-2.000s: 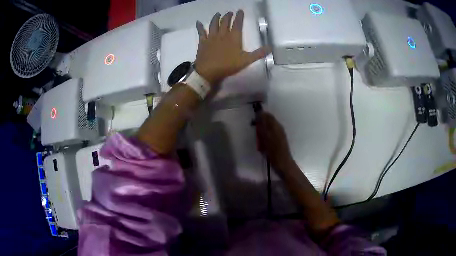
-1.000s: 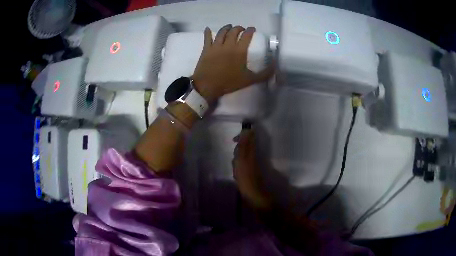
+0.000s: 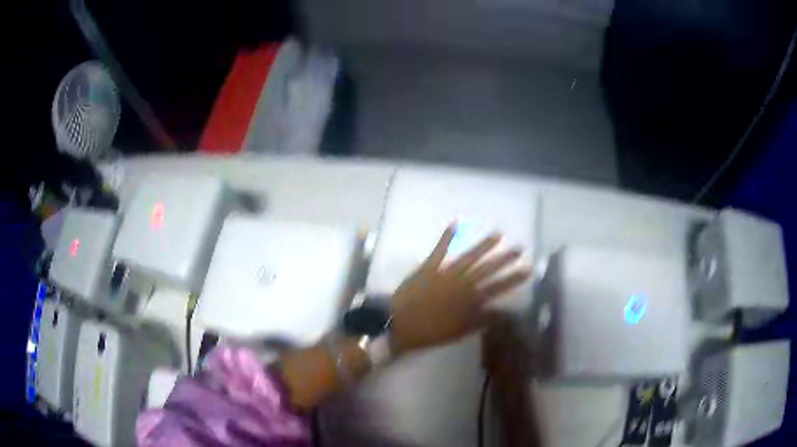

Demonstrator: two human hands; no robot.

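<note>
My left hand (image 3: 459, 292) lies with its fingers spread on the top of a white projector (image 3: 411, 209), partly over its blue ring light. My right hand (image 3: 507, 349) is dark and blurred at the front edge of that projector, close to my left hand. A black cord (image 3: 483, 406) hangs just below it. Whether the right fingers grip the plug is hidden. To the left, another white projector (image 3: 284, 279) has an unlit ring, and a dark cord runs below it.
Projectors with red rings (image 3: 166, 229) stand at the left, with a fan (image 3: 86, 109) behind. A blue-ringed projector (image 3: 620, 306) is at the right, with remotes (image 3: 651, 410) in front. More projectors stand at the far right (image 3: 743, 262). A red block (image 3: 236, 100) is behind the table.
The view has tilted up. Both hands have moved right from the unlit projector to the blue-ringed one beside it. The unlit projector now shows uncovered.
</note>
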